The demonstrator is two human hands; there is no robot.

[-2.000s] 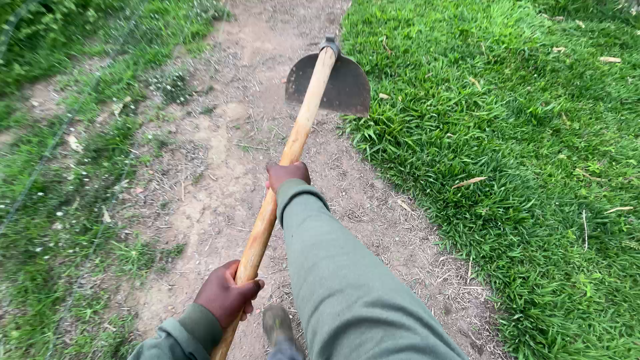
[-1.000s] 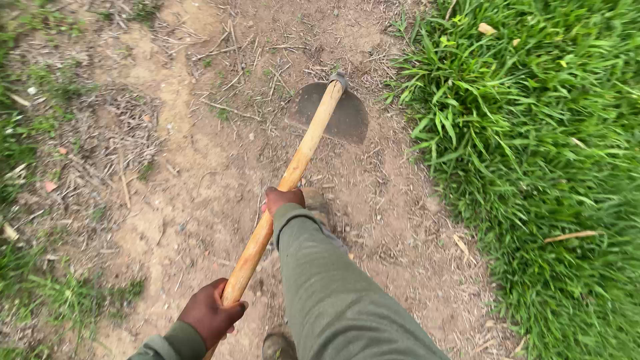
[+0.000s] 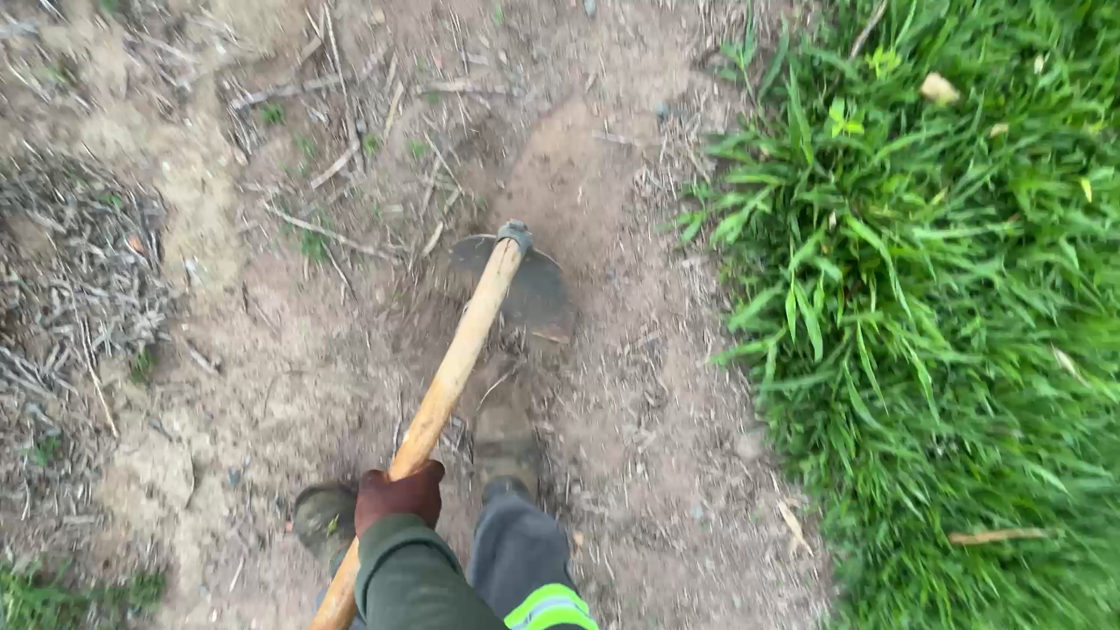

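Note:
My right hand [image 3: 400, 496] is closed around the wooden handle of a hoe [image 3: 451, 372], in the lower middle of the head view. From the bottom edge the handle slants up and to the right. At its top sits the hoe's dark, rounded metal blade [image 3: 535, 293], low over or on the bare soil; contact is hard to tell in the blur. The blade lies just ahead of my boot [image 3: 507, 442]. My left hand is out of the frame, as is the lower end of the handle.
Thick green grass [image 3: 919, 332] borders the dirt path [image 3: 639, 420] on the right. Dry twigs [image 3: 324, 232] and straw litter [image 3: 79, 271] lie on the left. My other boot [image 3: 324, 518] stands beside the handle. A reflective band [image 3: 551, 605] crosses my trouser leg.
The hoe blade and my right hand have come lower in the view, nearer my feet. My left hand, on the handle in both earlier frames, has gone out of view. The view has tilted down.

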